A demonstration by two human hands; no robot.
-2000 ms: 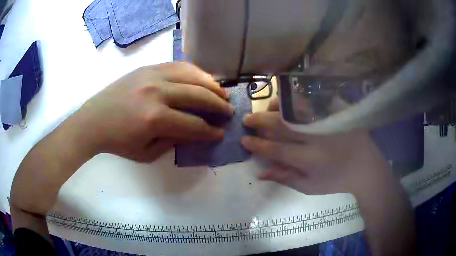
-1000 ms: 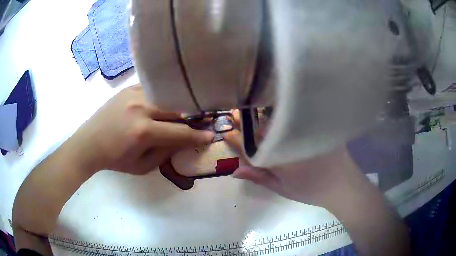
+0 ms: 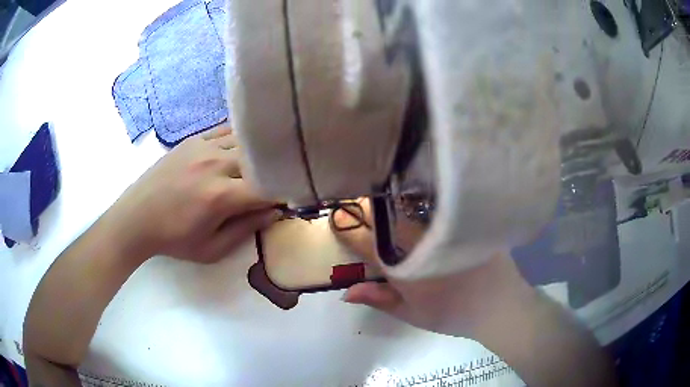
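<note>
The whitish sewing machine head (image 3: 340,98) fills the upper middle and hides most of the work area. My left hand (image 3: 204,196) lies left of the needle area, its fingertips at the head's lower edge; whether it holds fabric is hidden. My right hand (image 3: 424,295) lies right of the needle area, partly behind the head and eye guard, with the thumb out over the bed's front edge. The wire finger guard (image 3: 349,216) shows between the hands. No fabric piece shows clearly at the fingertips. The cream machine bed (image 3: 299,253) shows below, with a red tape mark (image 3: 348,273).
Sewn grey-blue flaps (image 3: 185,72) lie at the upper left. A dark navy stack (image 3: 44,170) with a pale piece (image 3: 15,202) lies far left. Grey-navy cut pieces (image 3: 579,249) lie at right. A brown bed-corner piece (image 3: 274,287) and printed ruler (image 3: 454,374) show in front.
The navy flap piece seen between the hands two seconds ago no longer shows there, and the bed and red mark are exposed. The view has shifted, with the machine head now covering more of the middle.
</note>
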